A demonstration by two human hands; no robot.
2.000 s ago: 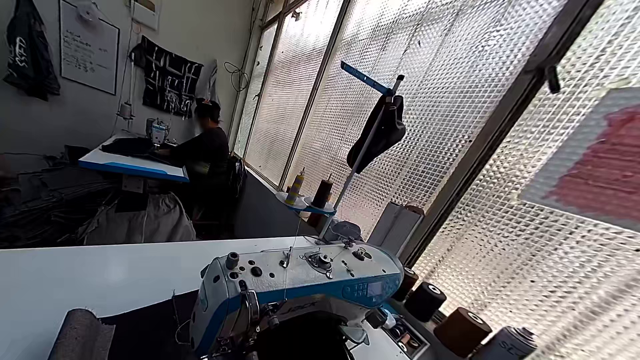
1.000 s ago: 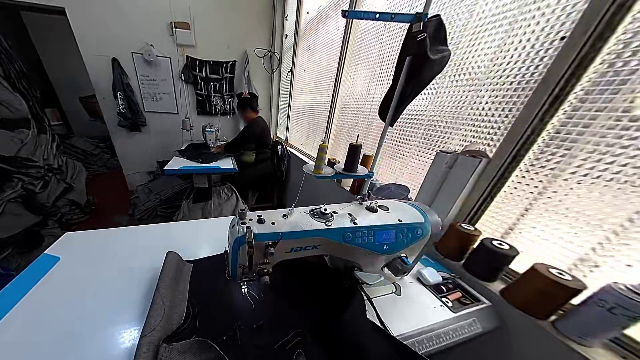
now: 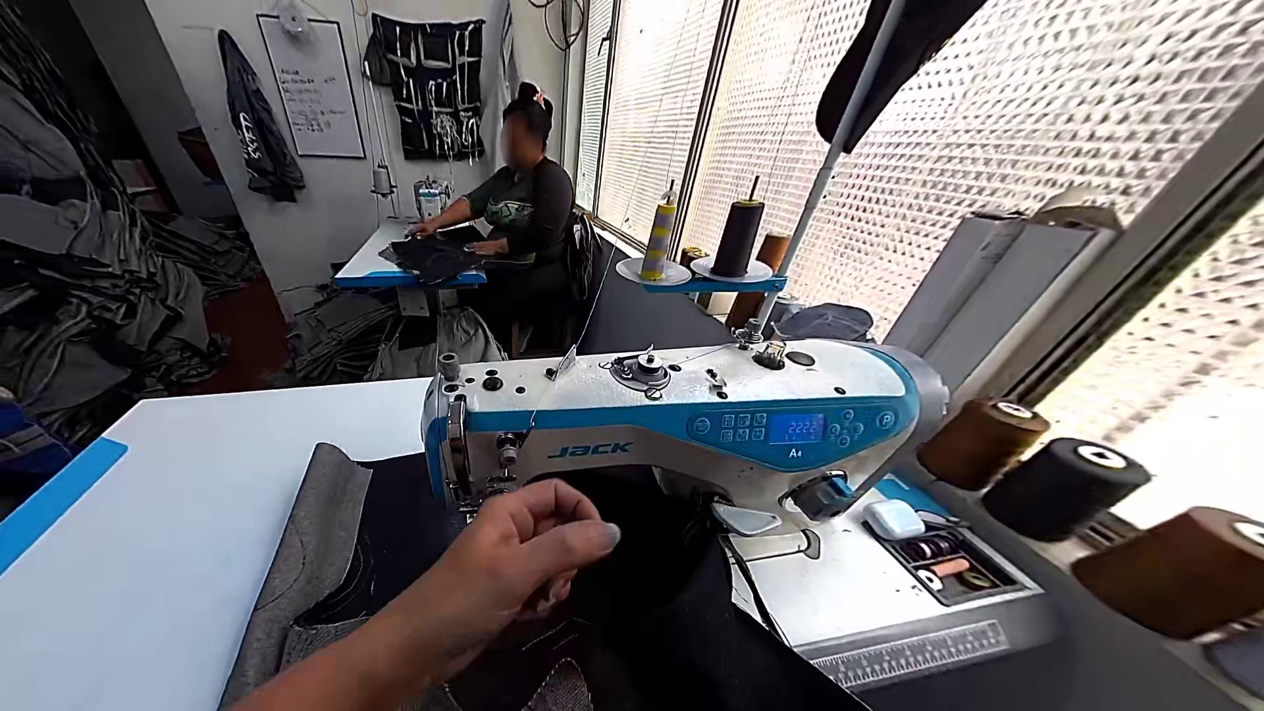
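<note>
My left hand (image 3: pixel 533 553) comes from the lower left and hangs in front of the needle end of a Jack sewing machine (image 3: pixel 671 415). Its fingers are curled and the thumb points right; whether anything thin is pinched between them cannot be told. Dark denim fabric (image 3: pixel 652 592) lies below and behind the hand, across the machine bed, with a folded grey edge (image 3: pixel 306 553) on the left. The hand hides the needle area. My right hand is out of view. The machine's display (image 3: pixel 796 428) is lit.
Thread cones stand on a blue-armed stand (image 3: pixel 716 284), and larger cones (image 3: pixel 1066 484) line the right ledge. A tray of bobbins (image 3: pixel 953 568) and a ruler (image 3: pixel 908 652) are right of the bed. Beyond the white table (image 3: pixel 197 474), a person (image 3: pixel 528 197) works at another machine.
My left hand has come into view in front of the machine; neither earlier frame shows it. The view has swung down and closer to the machine.
</note>
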